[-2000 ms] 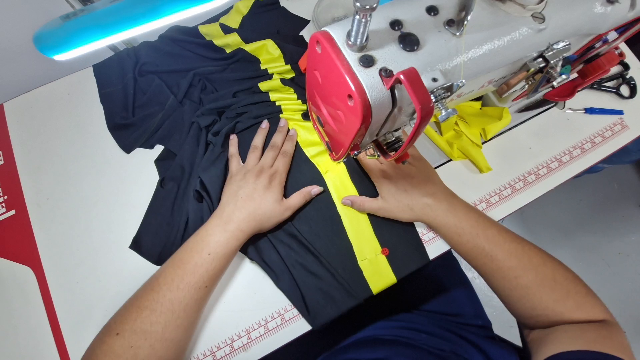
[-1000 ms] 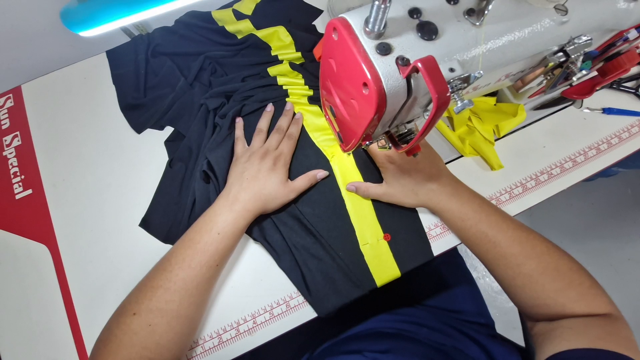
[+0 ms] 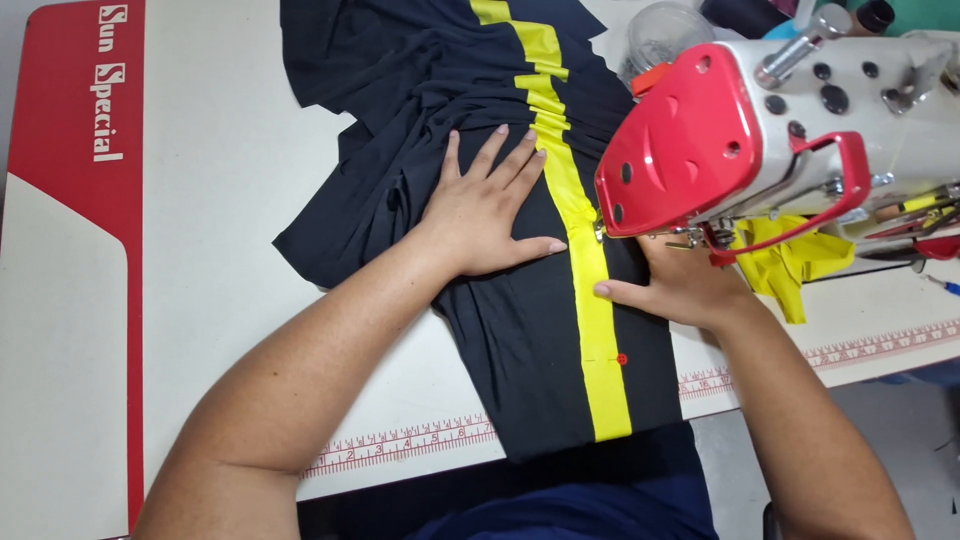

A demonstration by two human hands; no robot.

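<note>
Black fabric (image 3: 517, 337) lies on the sewing table, bunched toward the far side, with a yellow fabric strip (image 3: 592, 270) running along it. The strip passes beside the presser foot (image 3: 598, 225) of a sewing machine with a red face cover (image 3: 675, 142). A pin with a red button-shaped head (image 3: 622, 359) crosses the strip near its close end. My left hand (image 3: 487, 210) rests flat on the black fabric left of the strip, fingers spread. To the right, my right hand (image 3: 675, 281) lies on the fabric, thumb on the strip's edge, its fingers hidden under the machine head.
A crumpled yellow cloth (image 3: 787, 259) lies right of the machine head. Behind it stands a round clear container (image 3: 667, 34). Printed ruler markings (image 3: 405, 444) run along the table's near edge. A blue pen-like tool (image 3: 951, 287) is at the far right.
The view has shifted, showing more of the table's left side. Both hands stay in much the same place on the fabric.
</note>
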